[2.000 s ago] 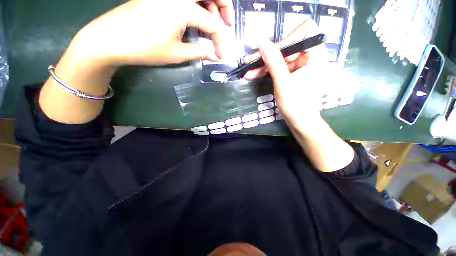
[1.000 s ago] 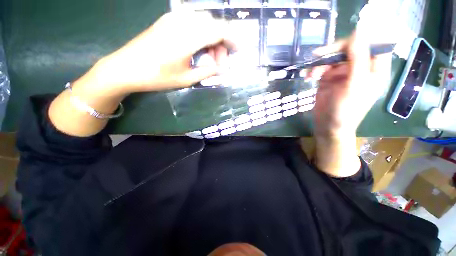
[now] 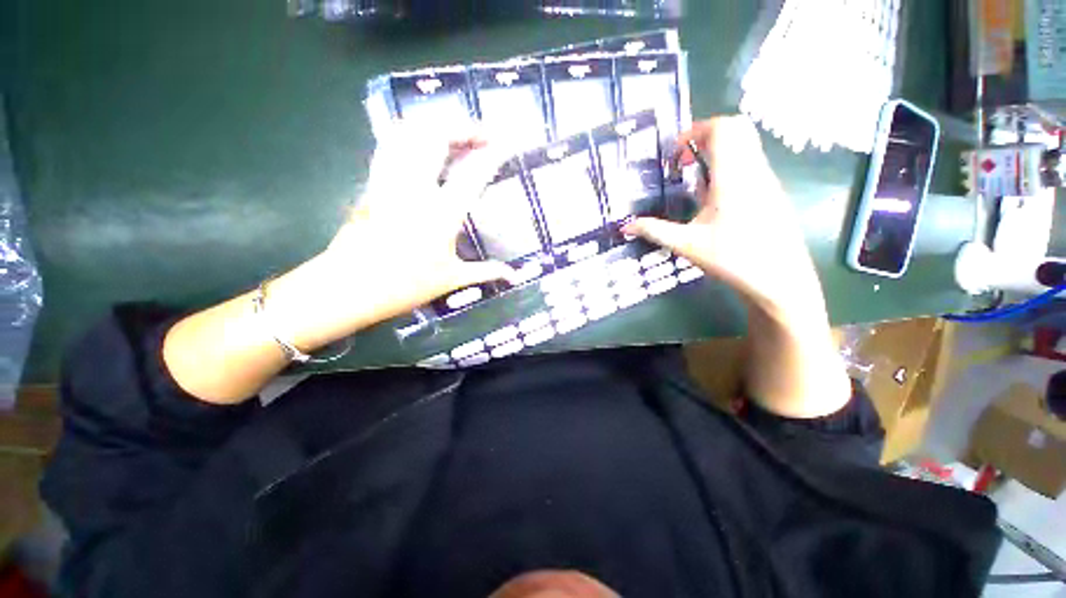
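A black-framed panel (image 3: pixel 567 200) with pale windows is held slightly tilted between my two hands. My left hand (image 3: pixel 427 222) grips its left end, with the thumb on the near edge. My right hand (image 3: pixel 725 204) grips its right end; the slim black tool shows only as a dark bit by the fingers, and I cannot tell how it is held. Oval pieces show along the panel's near edge. More black-framed panels (image 3: pixel 581 99) lie flat behind it. The clear sheet with rows of white oval adhesive pieces (image 3: pixel 561 306) lies at the near bench edge, partly under the held panel.
A fanned white pile of sheets (image 3: pixel 822 70) lies at the back right beside a smartphone (image 3: pixel 894 189). A white round object (image 3: pixel 973 268) with blue cable is at far right. Dark glossy items (image 3: pixel 485 9) lie at the far edge. Crinkled clear plastic (image 3: pixel 18 275) is at left.
Both hands now hold one panel, lifted and angled in front of the other panels. My right hand has moved back left from near the phone. The view has shifted, showing more of the far bench.
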